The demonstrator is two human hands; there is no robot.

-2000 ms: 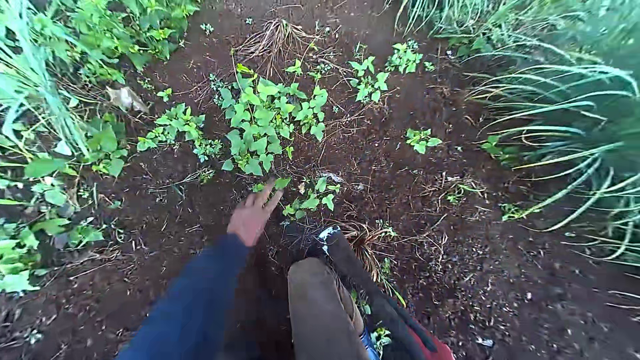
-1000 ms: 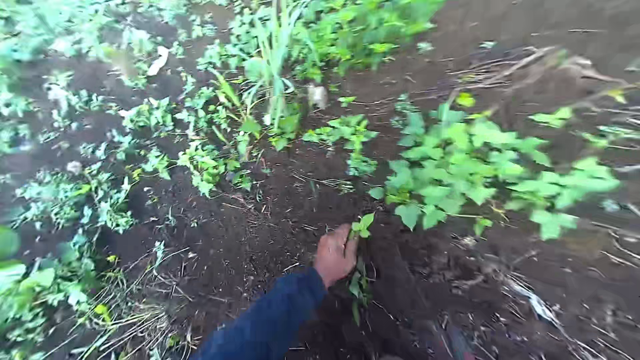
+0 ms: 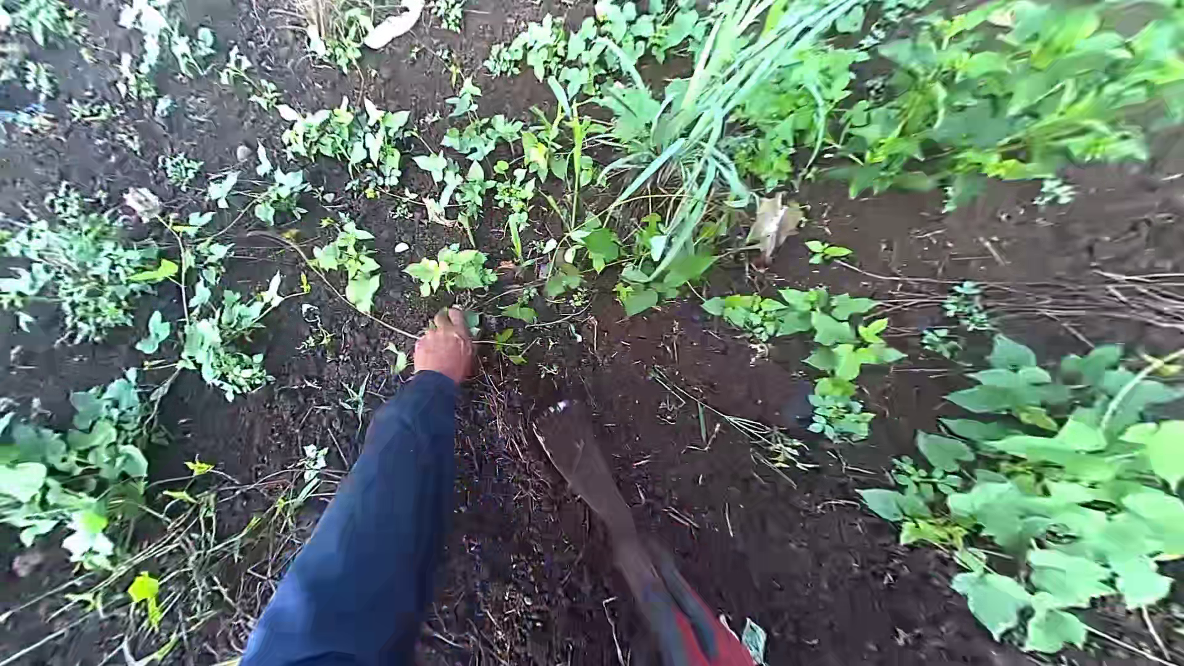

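My left hand (image 3: 446, 348), in a dark blue sleeve, reaches down to the soil among low vines. Its fingers touch the stems at the foot of a small leafy plant (image 3: 450, 271); whether they grip them is hidden. A thin vine stem (image 3: 347, 298) runs to the hand from the upper left. To the right of the hand, a muddy metal blade (image 3: 589, 470) with a bright tip slants up from the bottom edge. At its lower end something red and dark (image 3: 703, 629) shows, perhaps its handle or a glove. My right hand cannot be made out.
A grass clump (image 3: 703, 139) rises beyond my hand, with a dry brown leaf (image 3: 775, 225) beside it. Broad-leaved vines (image 3: 1073, 499) spread at the right, others (image 3: 79, 453) at the left. Dry stalks (image 3: 1091, 298) lie at the far right. A white object (image 3: 394, 25) lies near the top.
The view has swung left, bringing the grass clump nearer the middle. My left hand has gone from a small sprig on the soil to another plant by the grass. The blade now shows clearly.
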